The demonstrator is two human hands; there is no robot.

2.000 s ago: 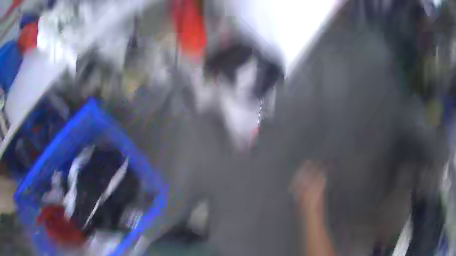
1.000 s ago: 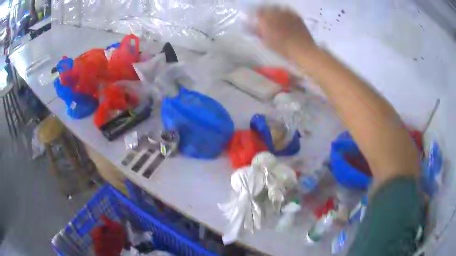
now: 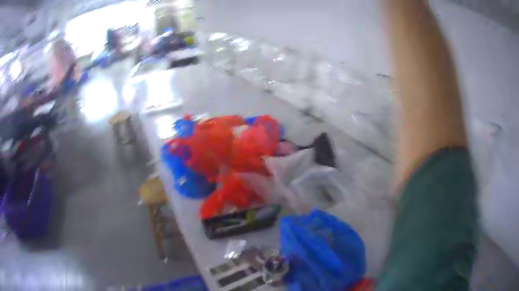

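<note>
My right forearm, bare below a green short sleeve, reaches up along the right side and leaves the top edge, so my right hand is cut off. My left hand is out of the picture. A blue plastic bag (image 3: 323,250) lies nearest on the white table (image 3: 190,238). Several red plastic bags (image 3: 213,150) and blue ones lie in a heap beyond it. A dark open box (image 3: 242,223) with small items stands in front of the heap. A clear bag (image 3: 318,185) lies to its right. The picture is blurred.
Wooden stools (image 3: 152,192) stand along the table's left side. A purple crate (image 3: 28,204) stands on the grey floor at far left. A blue crate rim (image 3: 176,284) shows at the bottom edge. A plastic-covered wall (image 3: 296,74) runs behind the table. Blurred people or clothes are far back.
The view has swung left along the table, so the bag heap sits nearer the middle. My right hand, seen raised at the wall before, is now beyond the top edge.
</note>
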